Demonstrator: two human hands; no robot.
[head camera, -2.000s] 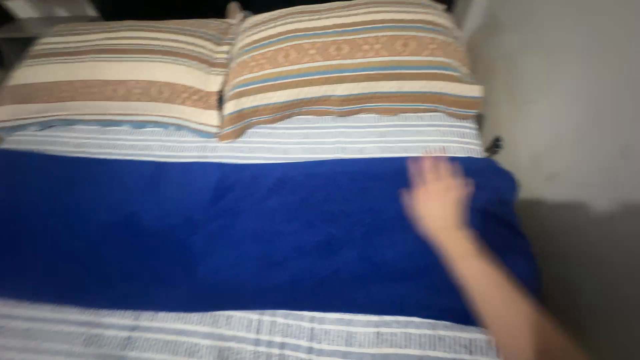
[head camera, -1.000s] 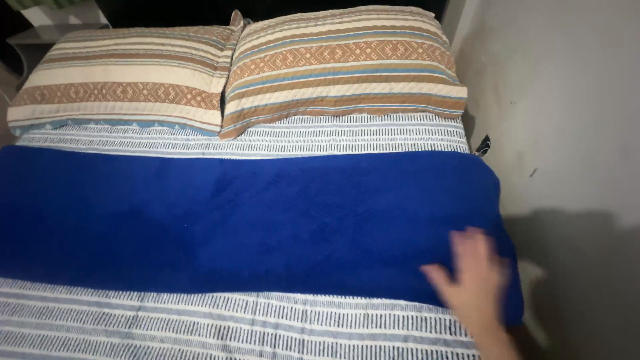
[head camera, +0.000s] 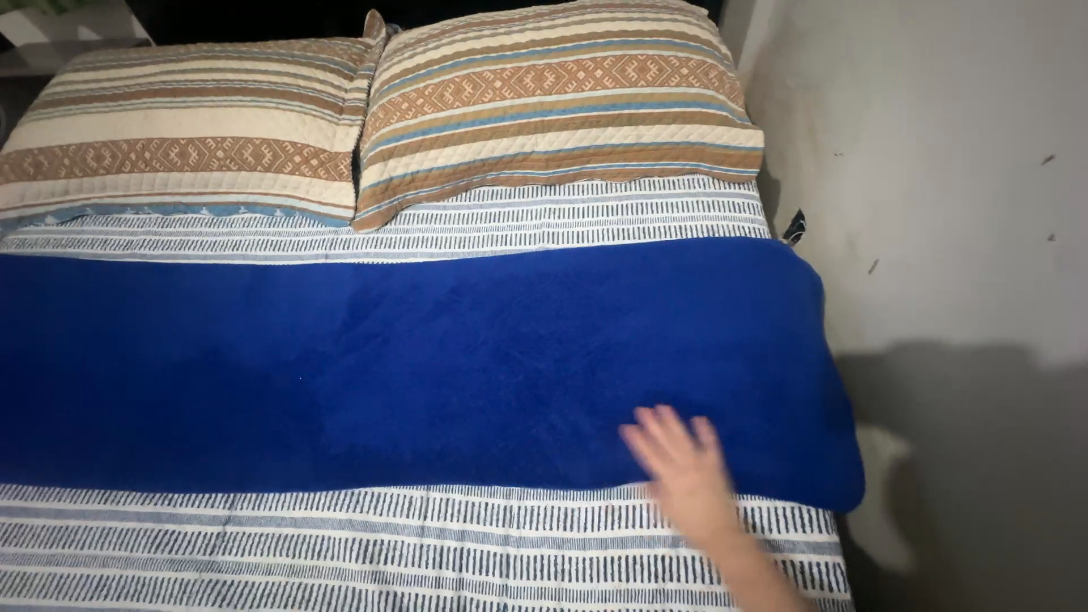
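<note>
A folded blue blanket (head camera: 476, 374) lies across the bed, over a white bedsheet (head camera: 382, 544) with dark stripes and dashes. My right hand (head camera: 684, 472) is over the blanket's lower edge near its right end, palm down with the fingers apart and nothing held; whether it touches the cloth cannot be told. Above the blanket, two quilted pillows lean side by side at the head of the bed: the left pillow (head camera: 195, 123) and the right pillow (head camera: 561, 98), both with brown, cream and blue stripes. My left hand is out of view.
A grey wall (head camera: 935, 170) with several dark marks runs along the bed's right side. A small black and white item (head camera: 795, 228) sticks up between mattress and wall. At the top left stands a light shelf or table (head camera: 76, 38), partly cut off.
My right hand has moved from the blanket's upper right part down to its lower edge, and a little left since one second ago. The blanket and pillows look unchanged.
</note>
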